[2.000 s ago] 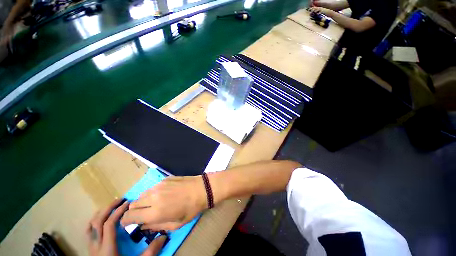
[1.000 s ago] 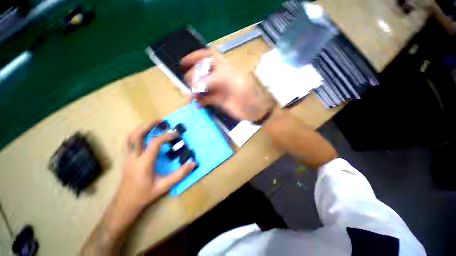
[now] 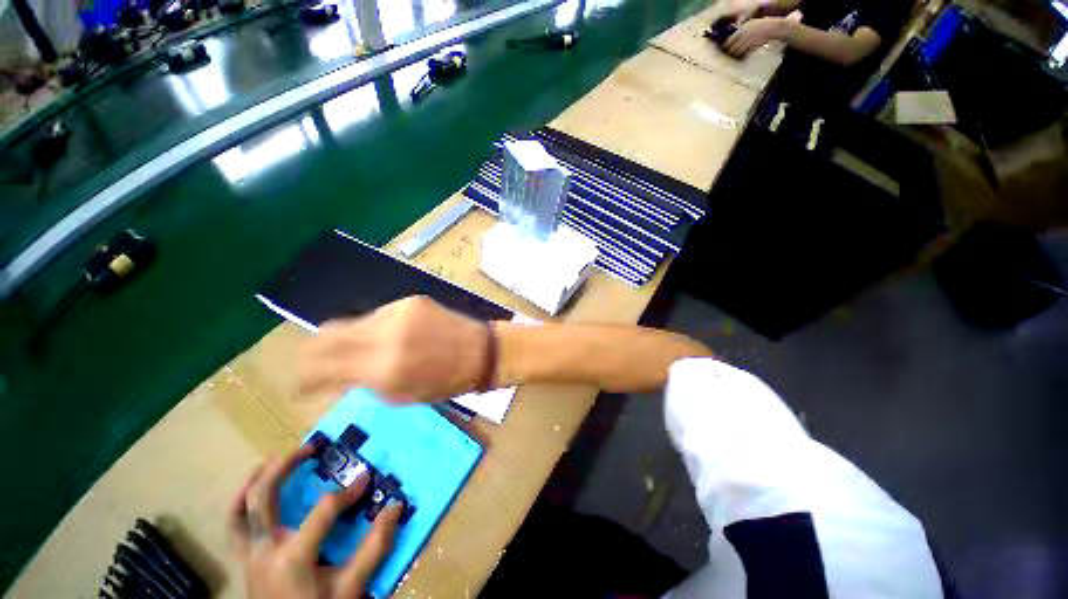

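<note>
The blue fixture [image 3: 428, 451] lies on the bench at lower centre-left. A black plastic housing [image 3: 347, 466] sits on it, with a dark grey patch on its middle. My left hand [image 3: 299, 532] holds the housing down on the fixture with its fingertips. My right hand [image 3: 398, 349] is blurred above the fixture's far edge, beside the black adhesive sheet [image 3: 363, 276]; whether it holds anything cannot be seen. The row of housings [image 3: 152, 567] stands at the lower left, cut off by the frame edge.
A white box [image 3: 536, 267] bears a shiny silver-grey stack [image 3: 533, 193]. Striped strips [image 3: 621, 217] lie behind it and a metal strip [image 3: 438, 228] to its left. A green conveyor [image 3: 234, 281] carries black units along the left. Another person's hands [image 3: 755, 33] work at the far bench end.
Since a second ago my right hand has moved to the fixture's far edge, and the white piece in it no longer shows. My left hand stays on the housing. The view has shifted.
</note>
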